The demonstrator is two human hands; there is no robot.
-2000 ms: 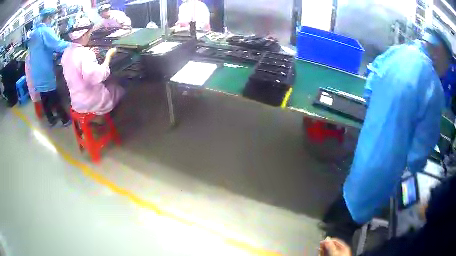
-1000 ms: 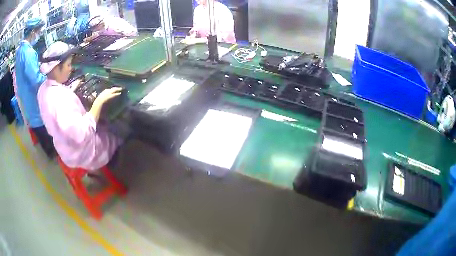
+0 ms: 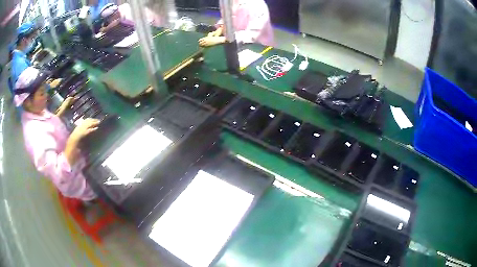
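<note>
Neither of my hands is in the picture. Nearest in front of me, a large white sheet [image 3: 203, 218] lies on a black tray [image 3: 251, 174] at the front of the green bench [image 3: 282, 221]. Left of it, a smaller white sheet [image 3: 137, 155] lies on a tall stack of black trays [image 3: 180, 156]. Black trays with glossy dark display modules [image 3: 302, 136] and small white labels run in a row across the bench. More such trays [image 3: 376, 240] stand at the lower right.
A blue crate [image 3: 444, 133] stands at the right. Dark parts with crinkled clear plastic [image 3: 350, 94] and a coiled white cable [image 3: 274, 67] lie at the back. A person in pink [image 3: 49, 141] sits at the left on a red stool [image 3: 89, 221]. Metal posts [image 3: 148, 47] rise from the bench.
My view has moved in closer over the bench, and the trays and white sheets appear larger. The person in blue at the right and the hand at the lower edge have left the picture.
</note>
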